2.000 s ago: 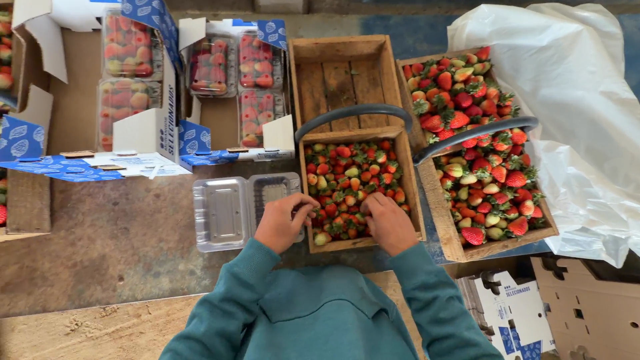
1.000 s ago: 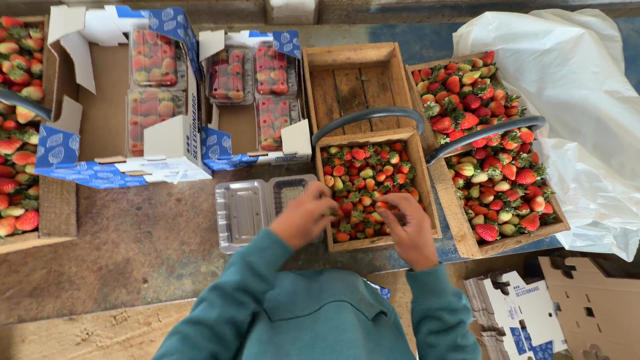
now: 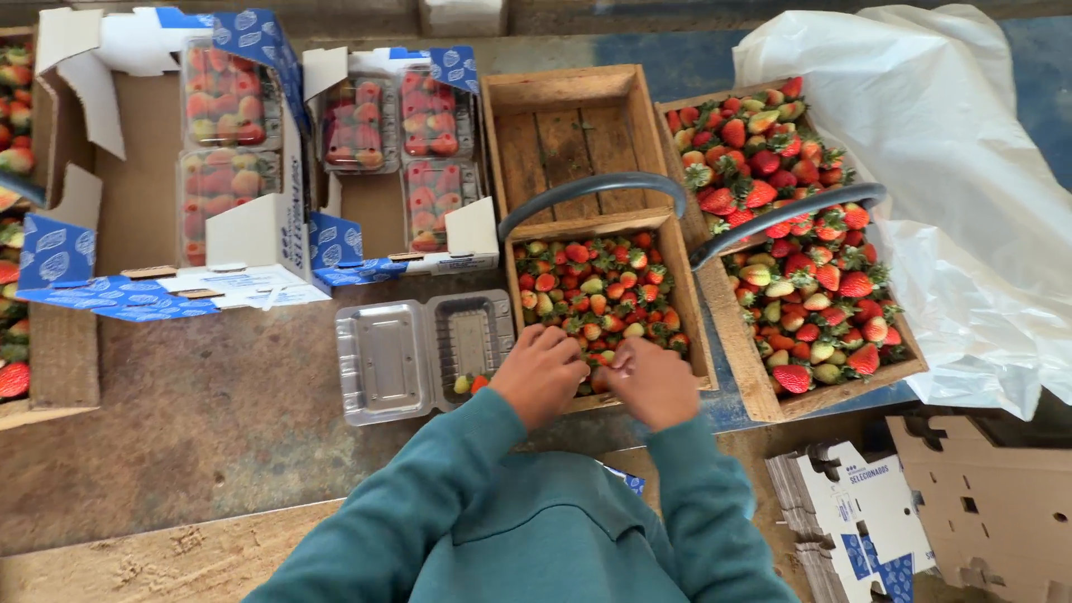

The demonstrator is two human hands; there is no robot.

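A divided wooden basket with a dark arched handle has small strawberries [image 3: 595, 285] in its near part. Over that part's near left corner is my left hand [image 3: 543, 373], fingers curled down at the berries; whether it grips one is hidden. My right hand [image 3: 657, 381] bends over the near edge, its fingertips close together at the strawberries, and what is between them cannot be made out. Left of the basket lies an unfolded clear plastic clamshell [image 3: 383, 360], with a few strawberries [image 3: 477, 383] at the near end of its right half, beside my left wrist.
Cardboard trays [image 3: 134, 184] with filled clamshells [image 3: 230, 96] stand at the back left. A second wooden basket [image 3: 758, 389] full of larger strawberries is on the right, beside white plastic sheeting [image 3: 938, 126]. Flattened cardboard boxes [image 3: 988, 502] lie at the lower right. Another strawberry basket [image 3: 63, 360] is at the left edge.
A few strawberries now show in the clamshell's right half, which looked bare two seconds ago. Both hands have moved about over the near part of the basket. The view has shifted somewhat.
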